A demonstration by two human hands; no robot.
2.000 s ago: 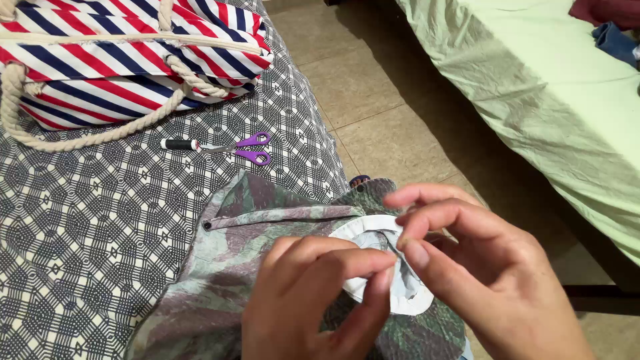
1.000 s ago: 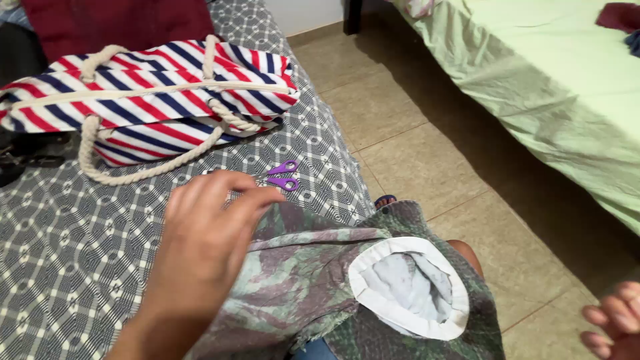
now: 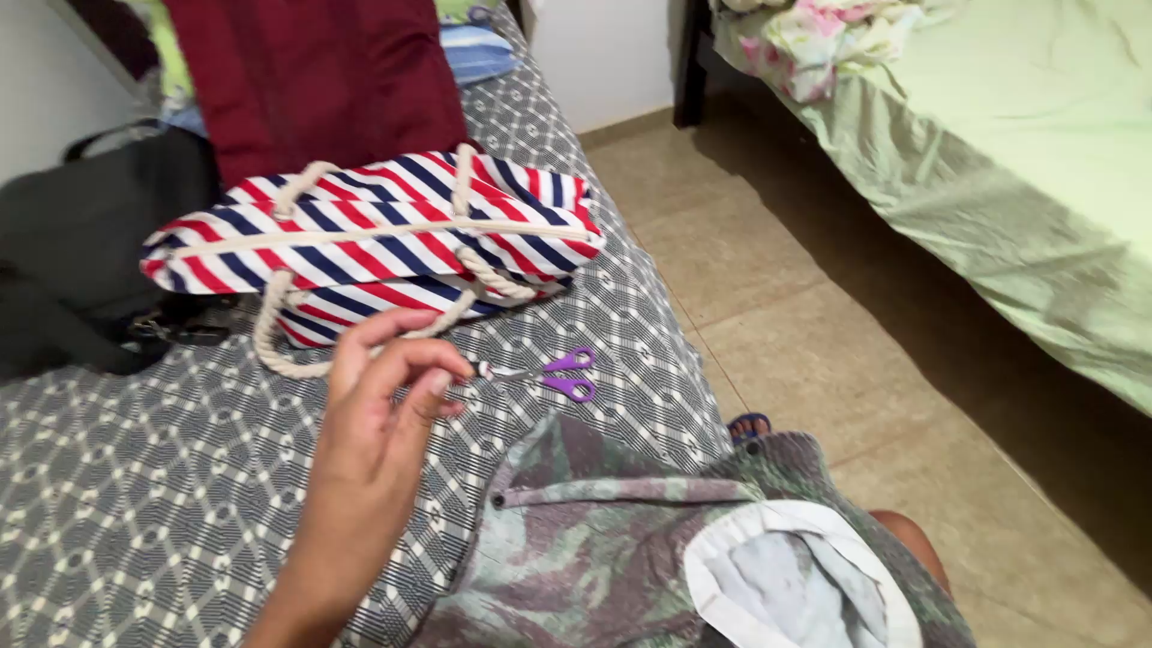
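Observation:
My left hand (image 3: 382,423) is raised over the patterned bedspread, thumb and fingertips close together; whether something thin is between them cannot be told. Just beyond the fingertips lie small scissors with purple handles (image 3: 569,373), beside the white-and-black end of a small item (image 3: 483,370), mostly hidden by the hand. A camouflage-print garment (image 3: 603,558) with dark snaps is spread at the lower middle, over the person's lap. On it, at the lower right, is a round opening with a white fabric rim (image 3: 714,576) and pale cloth inside. My right hand is out of view.
A striped bag (image 3: 378,243) with rope handles lies on the bed, beside a black bag (image 3: 90,243) and dark red fabric (image 3: 315,81). Tiled floor (image 3: 765,351) separates this bed from another with a pale green sheet (image 3: 1017,144). A sandalled foot (image 3: 749,427) shows beyond the garment.
Both hands were together at the white rim two seconds ago. My left hand has moved away from it toward the scissors, and my right hand has left the view at the right. The view has shifted.

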